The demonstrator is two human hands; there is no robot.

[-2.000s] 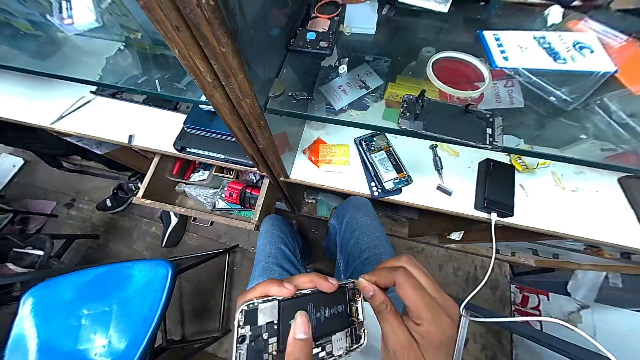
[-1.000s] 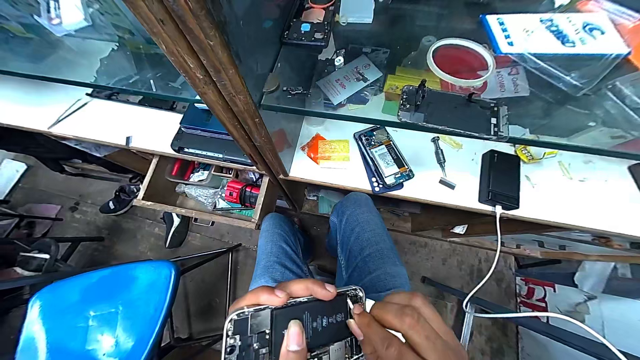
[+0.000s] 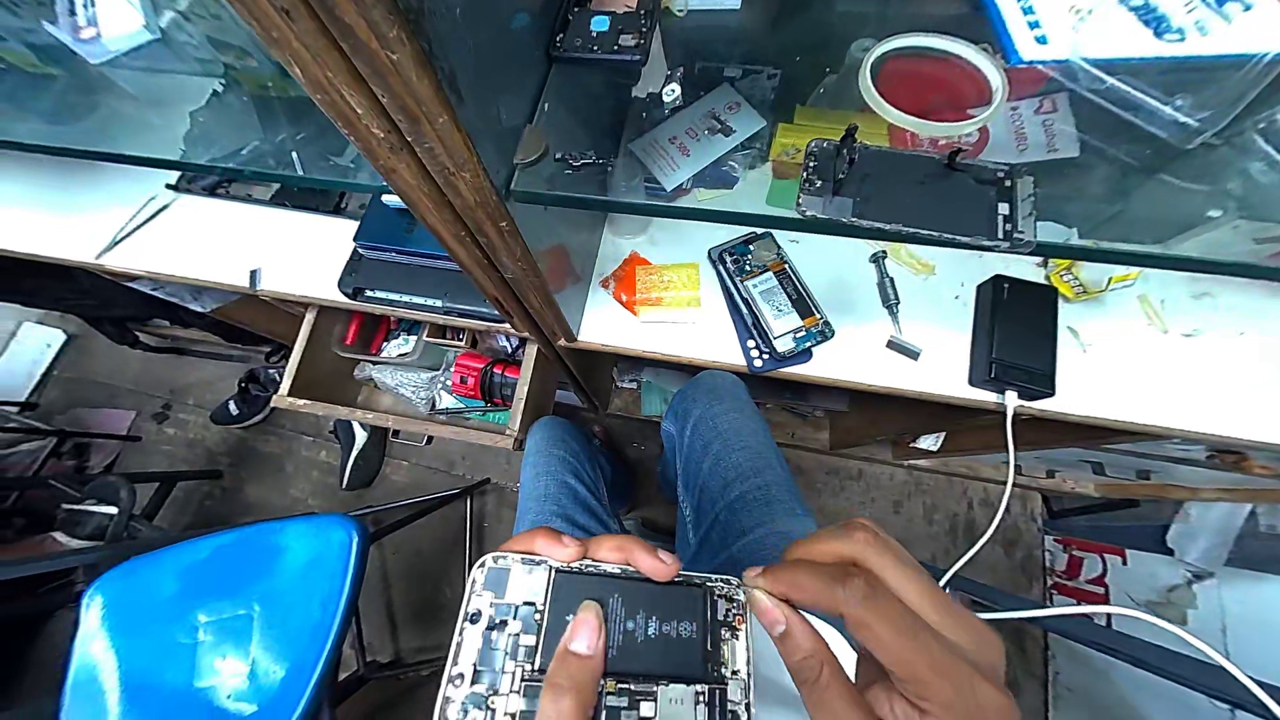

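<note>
An opened smartphone (image 3: 500,600) with bare internals and a black battery (image 3: 665,640) lies low in the view above the lap. My left hand (image 3: 575,640) grips it, thumb across the battery and fingers along the far edge. My right hand (image 3: 880,620) has its thumb and index fingertip pinched together at the phone's upper right corner; whether something small is between them cannot be told. Under that hand a white surface shows beside the phone. The phone's lower edge is cut off by the frame.
A second opened phone (image 3: 785,300), a screwdriver (image 3: 886,290) and a black power adapter (image 3: 1014,340) with a white cable lie on the white counter (image 3: 930,385). A detached phone screen (image 3: 920,195) rests on the glass shelf. An open drawer (image 3: 395,420) and a blue chair (image 3: 215,620) are at left.
The right hand's fingers stay at the phone's right end, with slightly changed finger positions. The left hand keeps its hold, its thumb still on the battery.
</note>
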